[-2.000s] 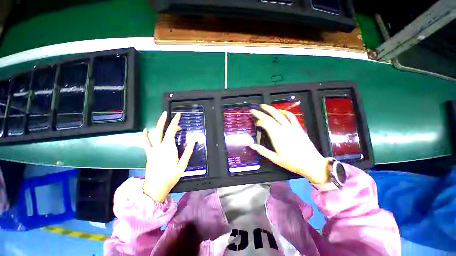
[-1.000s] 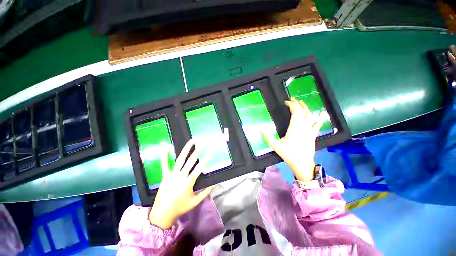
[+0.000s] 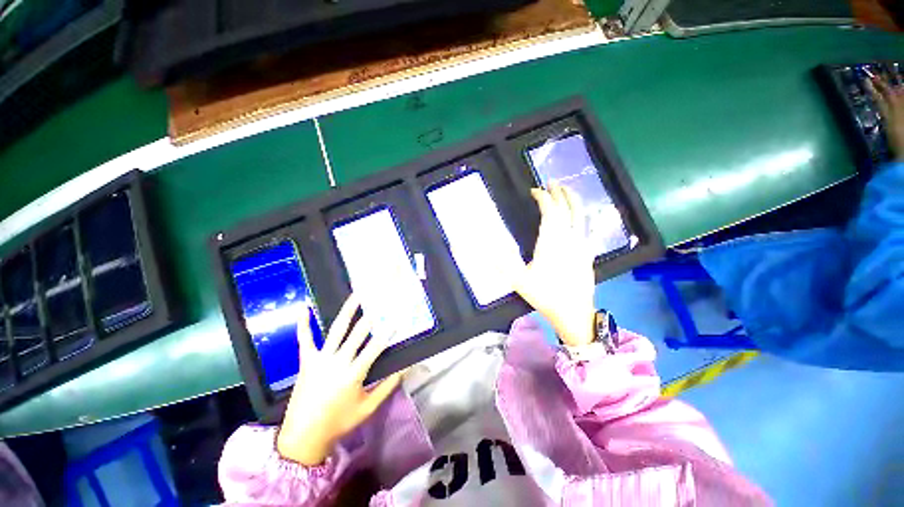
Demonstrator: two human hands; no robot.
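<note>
A black foam tray [image 3: 319, 216] on the green bench holds several phones face up. The far-left phone [image 3: 271, 302] shows plain blue. The second phone [image 3: 372, 253] and third phone [image 3: 470, 230] show plain white. The far-right phone [image 3: 577, 173] shows a pale greyish-lilac screen. My left hand [image 3: 338, 391] has spread fingers over the lower parts of the first two phones. My right hand [image 3: 562, 267] is over the right phone, fingertips at its glass, thumb side near the third phone. Both hands are bare and hold nothing; exact touch is unclear.
Another tray of dark phones [image 3: 159, 287] lies at left. A raised wooden board [image 3: 396, 94] with a black tray [image 3: 248, 40] stands behind. At right, a person's blue sleeve [image 3: 813, 287] and hand reach a dark tray [image 3: 841, 94]. Blue stool frames [image 3: 684, 297] stand below.
The screens have gone from green to blue, white and pale lilac; earlier they showed menus and red. The view has shifted, so the tray sits further left. Both hands stay over the phones.
</note>
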